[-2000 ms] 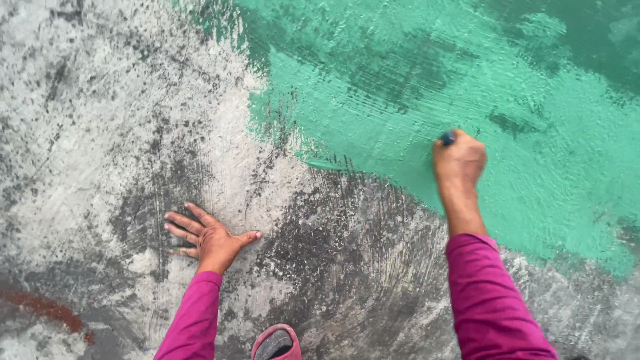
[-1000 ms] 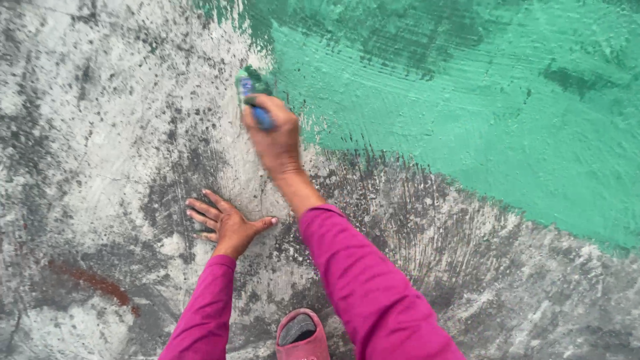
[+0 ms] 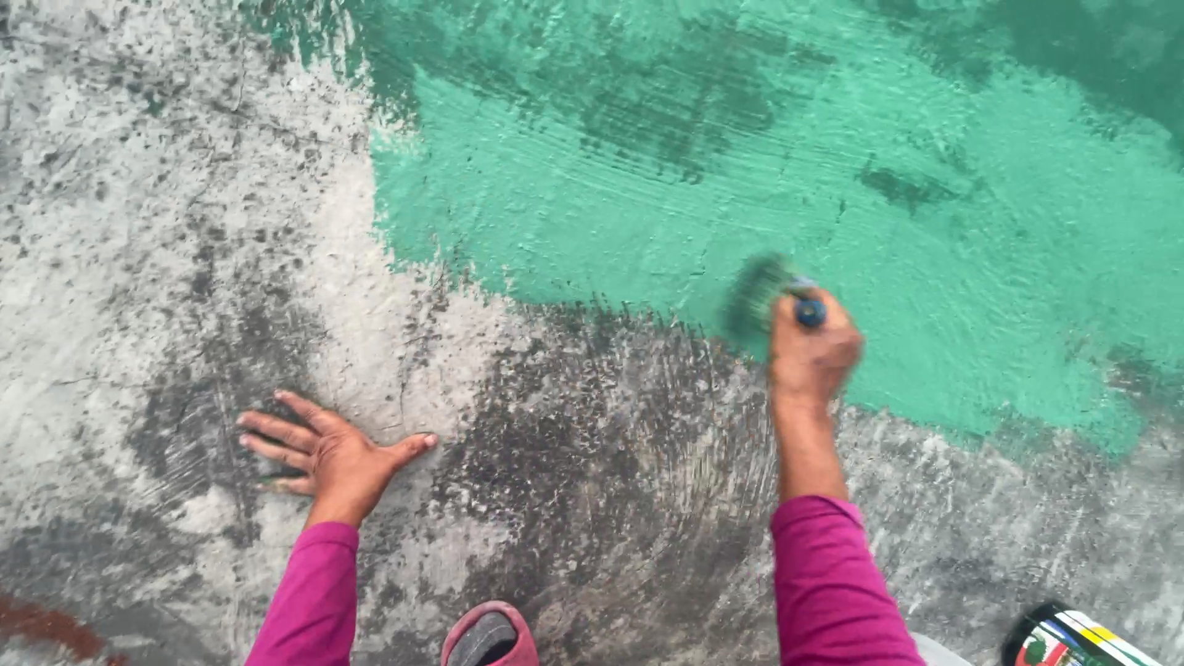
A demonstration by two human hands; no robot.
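Observation:
My right hand is closed around the blue handle of a paintbrush. The bristles, blurred, are over the lower edge of the green paint. My left hand rests palm down with its fingers spread on the bare, blotchy grey concrete surface, left of and below the painted part, and holds nothing. Both arms wear magenta sleeves.
A pink slipper with a foot in a grey sock shows at the bottom middle. At the bottom right corner stands part of a printed container. A reddish-brown streak marks the surface at lower left.
From the left edge of the paint, where it was one second ago, my right hand has moved right with the brush. My left hand stays spread on the concrete. The printed container has come into view.

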